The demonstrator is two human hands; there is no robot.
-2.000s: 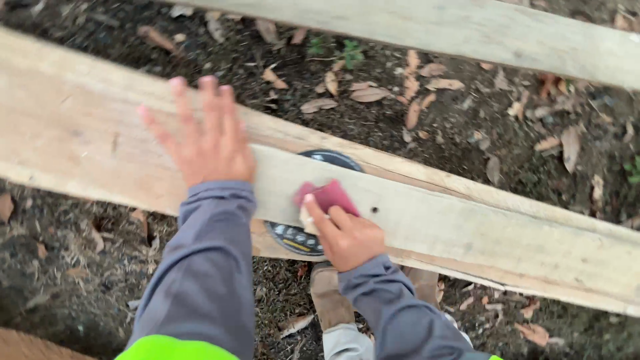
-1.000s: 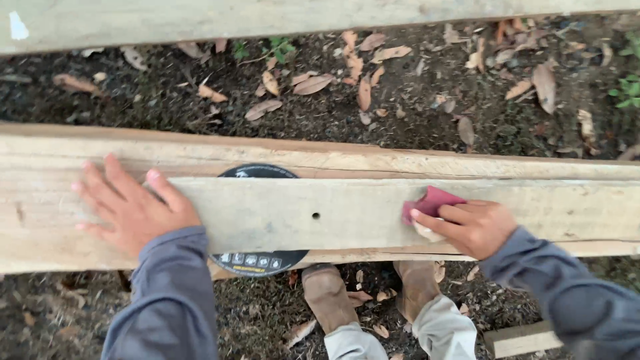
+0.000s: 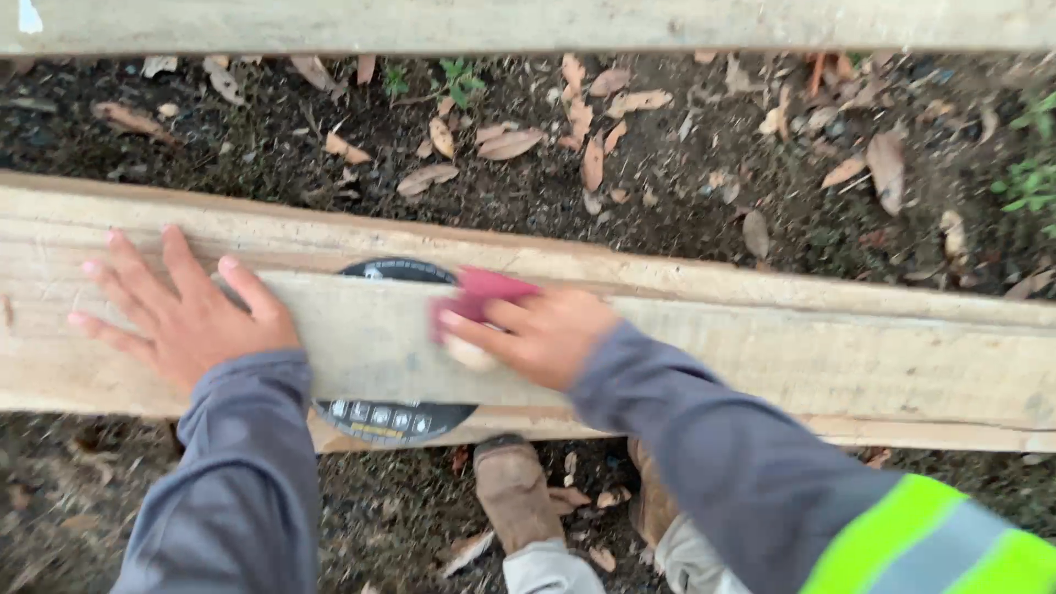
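Note:
A narrow wooden board (image 3: 742,351) lies flat along a wider wooden plank (image 3: 99,206). Between them sits a black abrasive disc (image 3: 396,419), its upper and lower edges showing past the board. My left hand (image 3: 198,318) rests palm down with fingers spread at the board's left end, partly on the plank. My right hand (image 3: 536,330) grips a folded piece of red sandpaper (image 3: 487,293) against the board's top face, above the disc. Something pale (image 3: 470,353) is held under the fingers with it; I cannot tell what it is.
Another wooden plank (image 3: 528,25) crosses the top of the view. Dark soil with dry leaves (image 3: 510,143) and small green plants (image 3: 458,82) lies between the planks. My brown boots (image 3: 516,495) stand on the ground just below the lower plank.
My right hand has moved left along the board with the sandpaper, from right of the small hole a second ago to over the disc. My left hand stays at the board's left end.

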